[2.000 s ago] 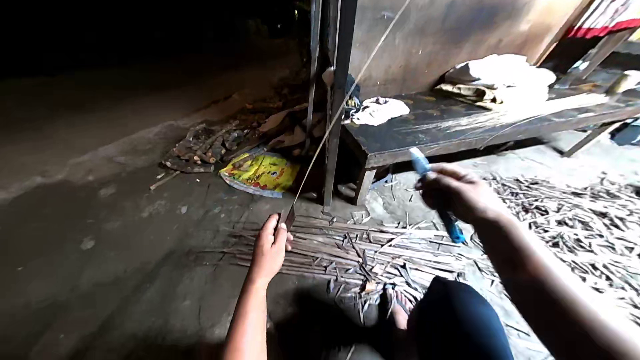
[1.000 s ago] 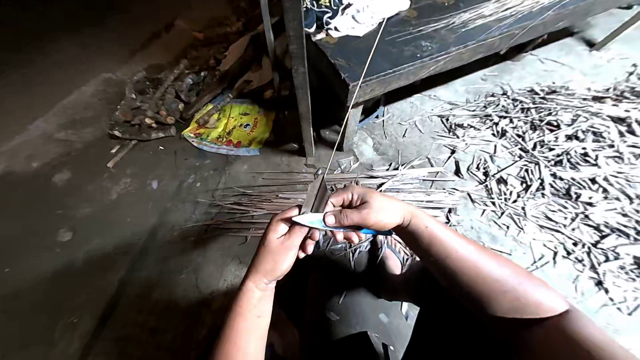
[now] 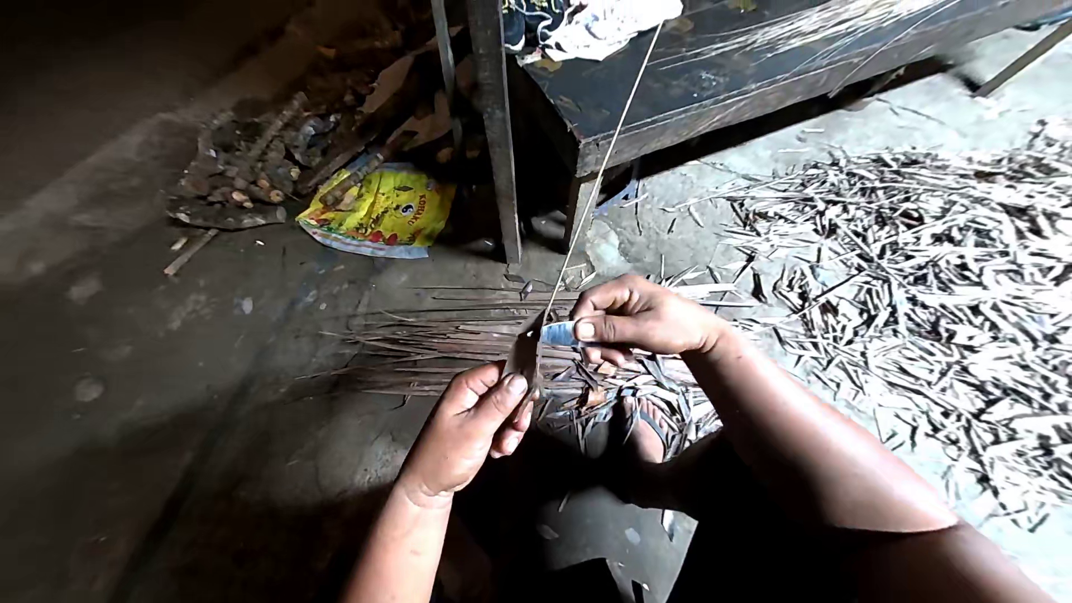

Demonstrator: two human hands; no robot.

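My left hand [image 3: 473, 419] grips the base of a brown dried leaf strip [image 3: 524, 356], from which a long thin pale rib [image 3: 618, 134] runs up toward the bench. My right hand [image 3: 641, 322] is closed on a knife [image 3: 559, 334] with a bluish-white surface, held against the strip's right side; its handle is mostly hidden by the fingers. Beneath both hands, a layer of long dried leaf strips [image 3: 419, 347] lies across the floor.
A dark wooden bench [image 3: 712, 126] bears pale thin ribs and white cloth [image 3: 615, 25]. A post [image 3: 496, 134] stands beside it. Left are a yellow printed sack [image 3: 398, 205] and a wood pile [image 3: 251, 172]. Leaf scraps [image 3: 921, 293] cover the right floor; a sandalled foot [image 3: 645, 431] is below.
My right hand came in from the right with the knife to the leaf strip, and the blade now points less far left across it. The view has tilted down.
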